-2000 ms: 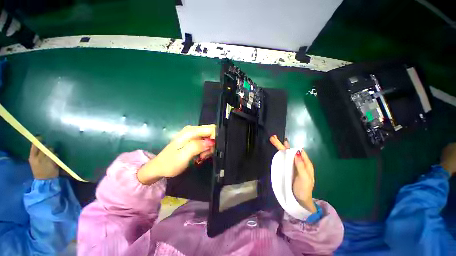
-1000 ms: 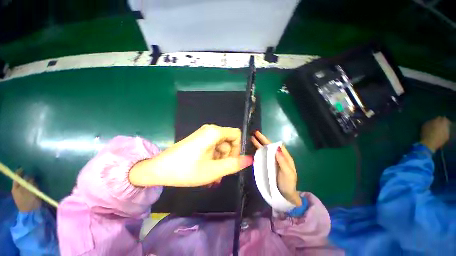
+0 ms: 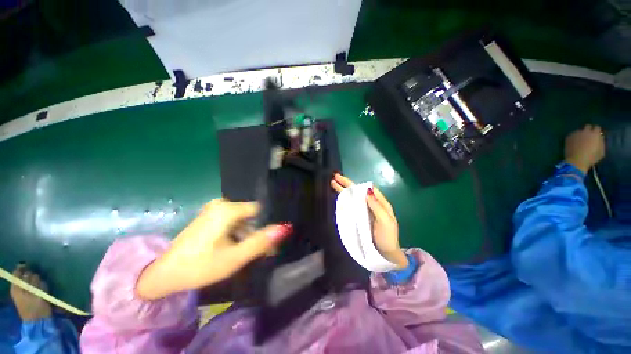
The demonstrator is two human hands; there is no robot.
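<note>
An open tablet (image 3: 294,207) is tilted above the black foam mat (image 3: 242,162), blurred, its inside facing up and right. Its mainboard (image 3: 302,135) with a green patch is at the far end and a pale label (image 3: 297,278) at the near end. My left hand (image 3: 221,242) grips the tablet's left edge, thumb over the inner side. My right hand (image 3: 377,221) is beside the right edge and holds a curled white liner sheet (image 3: 354,228); whether its fingertips touch the tablet is unclear. A blue strap is on my right wrist.
A second open tablet (image 3: 450,114) lies on a black pad to the right. A white board (image 3: 249,34) stands beyond the worn white rail (image 3: 235,81). Blue-sleeved people's hands are at the far right (image 3: 584,146) and the lower left (image 3: 29,294), near a pale yellow strip (image 3: 41,294).
The tablet has turned from edge-on to tilted, so its inside shows again. The white sheet stays in my right hand. The whole view has shifted, moving the bench items leftward.
</note>
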